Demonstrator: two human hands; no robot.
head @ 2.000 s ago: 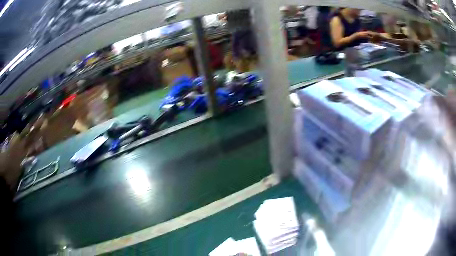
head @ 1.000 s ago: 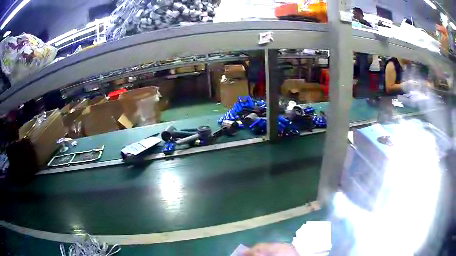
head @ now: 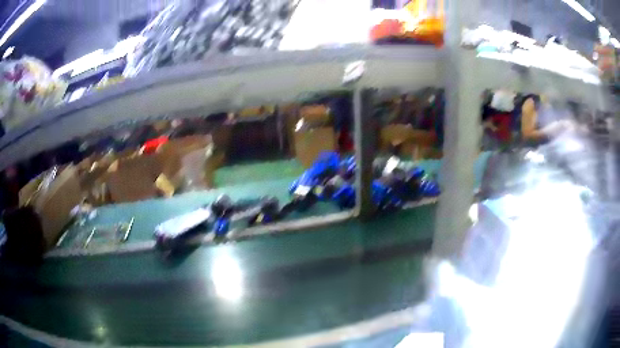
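Neither of my hands shows in the head view. Nearest in front of me, at the right, stands a stack of pale blue and white retail boxes (head: pixel 476 238), mostly washed out by strong white glare. A white patch, probably the paper leaflets (head: pixel 421 339), is cut off by the bottom edge left of the stack. The picture is blurred, so fine details cannot be told.
A dark green belt (head: pixel 306 282) runs across. Beyond it lie blue-wrapped parts (head: pixel 319 171), dark tubes, a white-topped box (head: pixel 183 224) and a metal frame (head: pixel 95 235). A grey post (head: pixel 457 149) and overhead shelf (head: pixel 272 73) stand in front. A person (head: pixel 530 119) is at far right.
The view swung right and up, then slightly up again. The hand seen at the bottom edge one second ago is out of view, as is the cable heap. Glare now covers much of the box stack.
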